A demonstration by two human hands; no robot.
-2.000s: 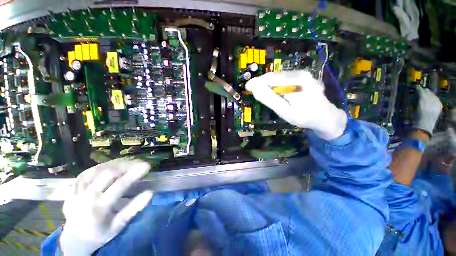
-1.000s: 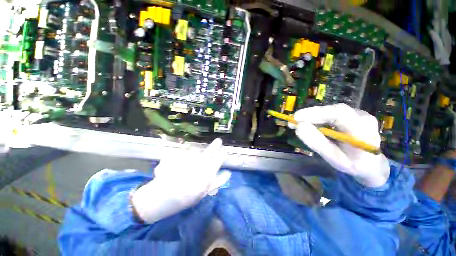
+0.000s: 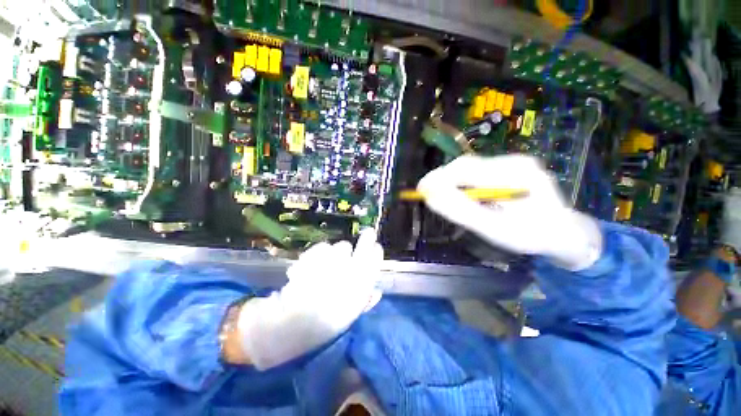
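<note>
My right hand, in a white glove, grips a slim yellow hand tool. The tool's tip points left over the black carrier, near the right edge of a green circuit board. My left hand, white-gloved, lies at the near metal rail, its fingertips at the board's near right corner. I cannot tell if it touches the board. Yellow box capacitors stand at the board's upper left. A silvery hold-down bar runs along its right edge. Another board is partly hidden behind my right hand.
More boards in carriers lie at left and right. A green clip sits between boards. A blue cord hangs at upper right near a yellow ring. Another person's arm is at the right edge.
Since one second ago, my right hand has moved left and slightly up with the yellow tool. Over two seconds, my left hand has moved right along the rail; the view has also shifted.
</note>
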